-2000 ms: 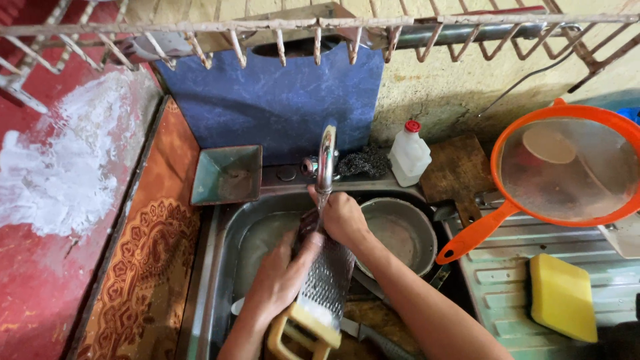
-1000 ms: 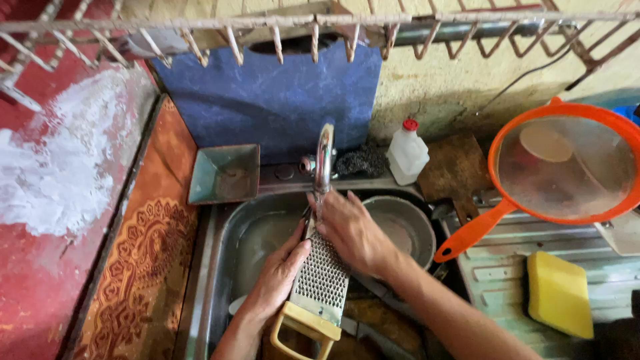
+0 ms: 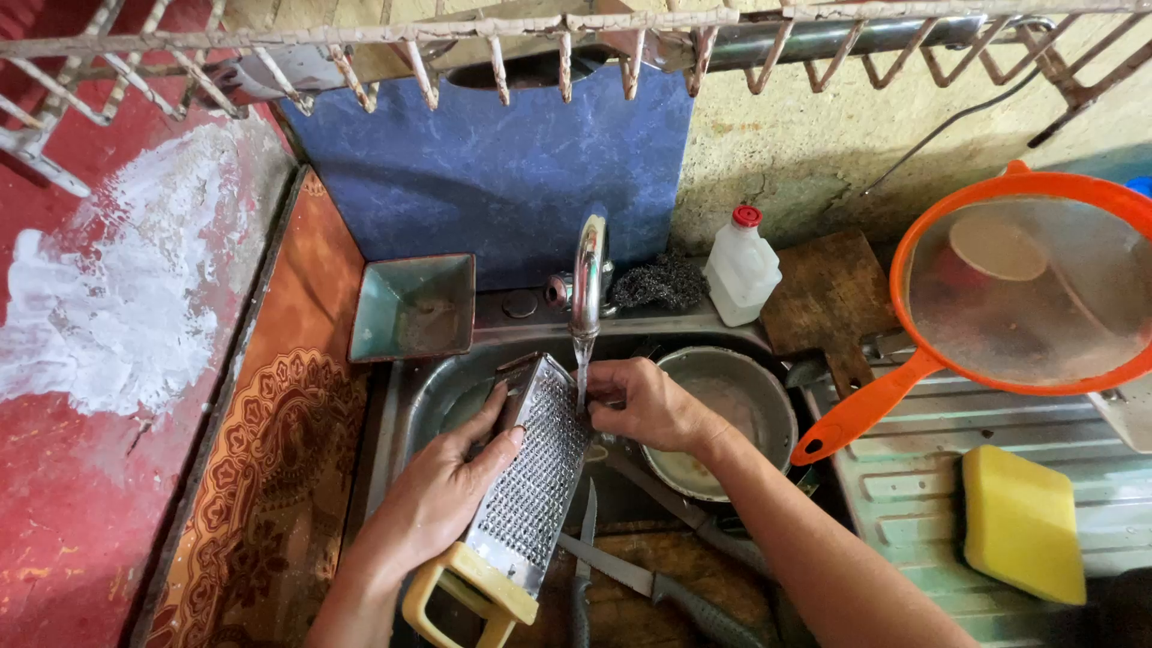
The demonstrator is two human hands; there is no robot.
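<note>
My left hand grips a metal box grater by its side, over the sink; the grater is tilted, its yellow plastic handle toward me. My right hand has curled fingers at the water stream under the chrome faucet, just right of the grater's far end; whether it holds anything cannot be seen. Below lie knives, one with a serrated blade, on a wooden board. A metal pot with cloudy liquid sits in the sink beyond my right wrist.
Behind the sink stand a square green dish, a black scouring pad and a white bottle with red cap. An orange-rimmed strainer and yellow sponge lie on the drainboard. A rusty wire rack hangs above.
My right hand has come away from the grater's face to its right side, into the water stream. The grater's perforated face now shows more fully than two seconds ago.
</note>
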